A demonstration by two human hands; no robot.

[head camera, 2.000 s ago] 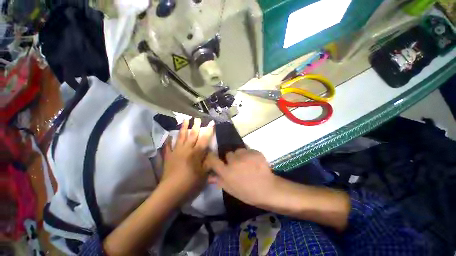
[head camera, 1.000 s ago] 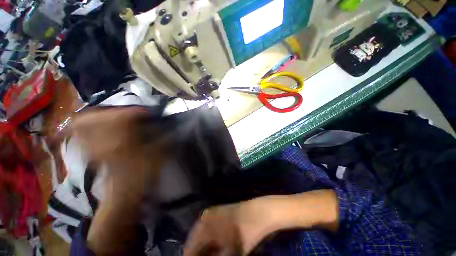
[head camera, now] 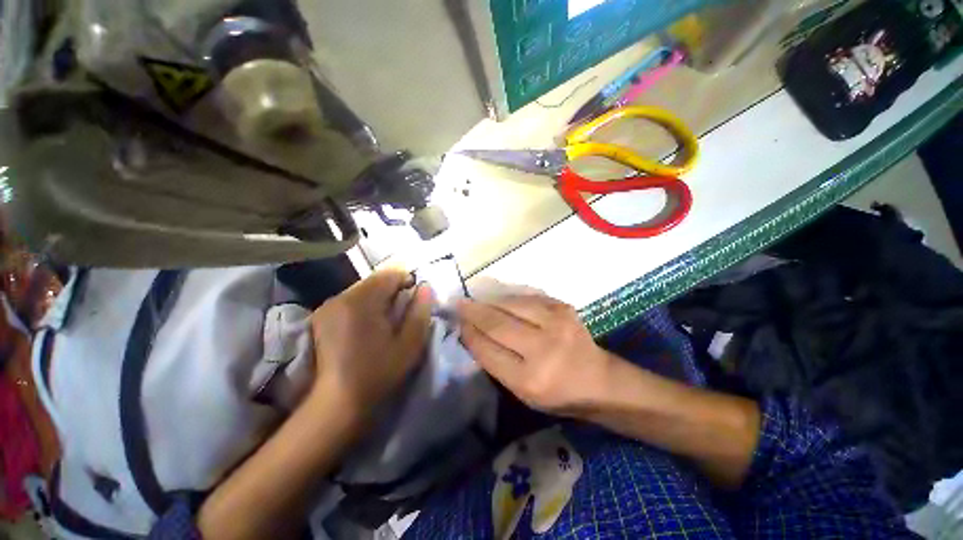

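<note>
The light grey garment panel (head camera: 216, 369) with dark stripes lies left of and under my hands and hangs towards my lap. My left hand (head camera: 370, 327) grips the cloth just in front of the needle area. My right hand (head camera: 533, 348) pinches the cloth edge close beside it, thumb and fingers together. The presser foot and needle area (head camera: 407, 206) is brightly lit just beyond my fingertips. The cream sewing machine head (head camera: 137, 179) fills the upper left. A black piece of cloth (head camera: 317, 283) shows between the machine head and my left hand.
Scissors with yellow and red handles (head camera: 623, 174) lie right of the needle. Small pink and blue items (head camera: 644, 79) lie behind them. A black pouch (head camera: 845, 74) is at the upper right. The green table edge (head camera: 760, 237) runs diagonally. Dark cloth (head camera: 834, 338) lies below it.
The view has moved closer to the machine. Both hands, blurred and apart a second ago, are together at the needle area. The dark cloth in front of the needle has given way to light grey cloth.
</note>
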